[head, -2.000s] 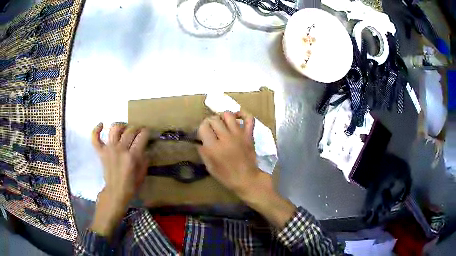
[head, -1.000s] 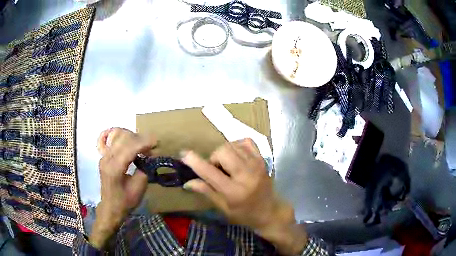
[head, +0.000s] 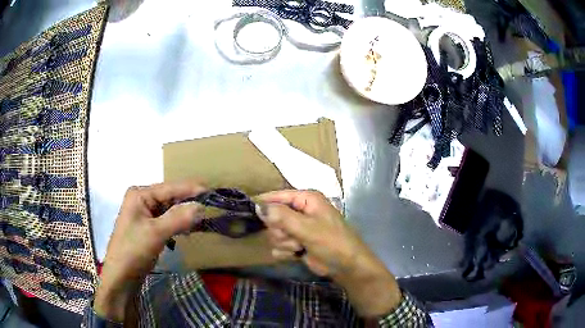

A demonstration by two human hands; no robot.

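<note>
A dark watch-strap piece (head: 228, 204) with rings at its middle is held up over the cardboard pad (head: 205, 157); two bands seem to overlap, and I cannot tell if they are separate pieces. My left hand (head: 157, 214) grips its left end between thumb and fingers. My right hand (head: 308, 230) pinches its right end. The band ends are partly hidden in the fingers. A bent white strip (head: 292, 160) lies on the pad's upper right part, behind my right hand.
A mesh mat (head: 80, 138) with rows of straps lies left. A clear tape roll (head: 258, 35) and a white bowl (head: 383, 61) are at the back. A white tape roll (head: 452, 51), loose strap pile (head: 471, 90) and dark flat block (head: 466, 189) lie right.
The strap pieces lay low on the pad with both hands over them; now they are held up between the hands. The white strip has become uncovered. The whole view has shifted slightly.
</note>
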